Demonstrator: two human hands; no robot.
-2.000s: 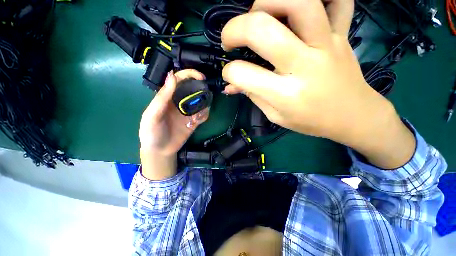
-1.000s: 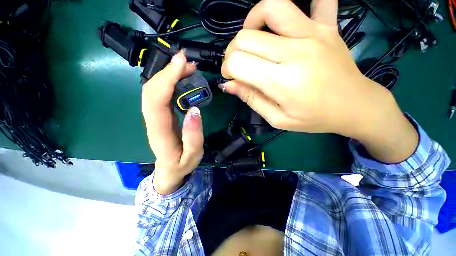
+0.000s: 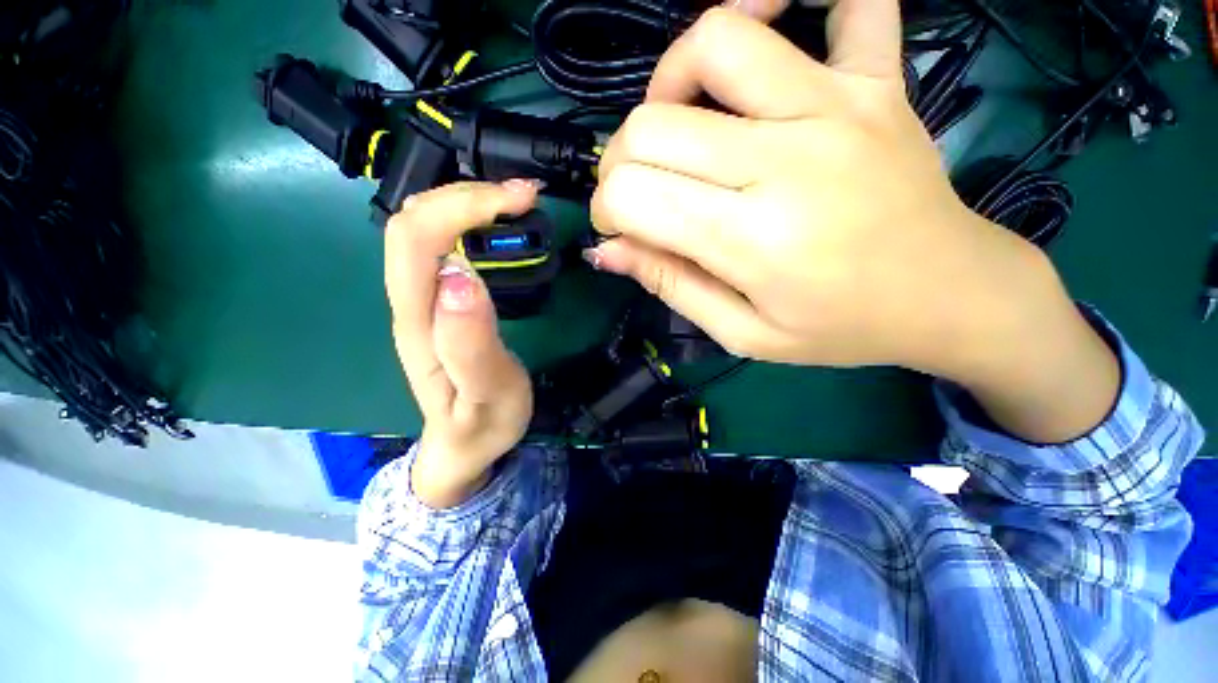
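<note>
My left hand (image 3: 461,340) holds a chunky black connector housing (image 3: 518,283) between thumb and fingers. Its mouth faces me, with a yellow ring and a blue insert. My right hand (image 3: 801,200) is just right of it, fingers curled and pinched. The black cable side of the housing points toward these fingertips, but the grip is mostly hidden. More black housings with yellow rings lie behind, one at the left (image 3: 314,110) and one in the middle (image 3: 521,144). Others (image 3: 621,400) lie near the front edge.
The bench top is dark green (image 3: 254,294). A dense black cable pile (image 3: 60,267) is at the left, with small tips over the edge. Cable coils (image 3: 588,60) lie at the back, more cables and plugs (image 3: 1135,107) at the back right. Blue bins (image 3: 345,460) are below the bench.
The housing in my left hand has turned, its mouth now higher and facing more upward in view. My left thumb has moved left off the mouth's lower side. My right hand has barely moved since one second ago.
</note>
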